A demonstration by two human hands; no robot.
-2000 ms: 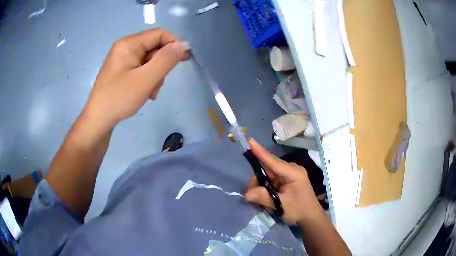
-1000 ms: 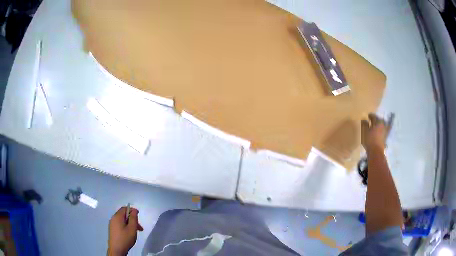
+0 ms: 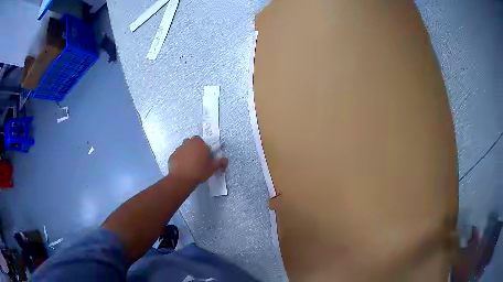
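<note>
My left hand (image 3: 196,160) reaches over the pale table onto a narrow white pattern strip (image 3: 210,113) with handwriting. Its fingers and thumb lie across the strip's middle; the strip shows above and below them, and I cannot tell if it is pinched. A large brown card pattern (image 3: 353,121) lies to the right, with thin white strips (image 3: 258,132) along its left edge. A blurred dark and reddish shape shows at the lower right edge; I cannot tell whether it is my right hand. No shears can be made out.
Two more white strips (image 3: 164,30) lie at the table's top left. The table edge (image 3: 144,124) runs down the left. On the floor beyond stand a blue basket (image 3: 69,60) with brown card, a blue stool (image 3: 19,134) and a red object (image 3: 5,173). Scraps lie on the floor.
The view has turned, so the card now runs upright on the right. My left hand has moved from beside the table onto the white strip. The right hand no longer shows clearly.
</note>
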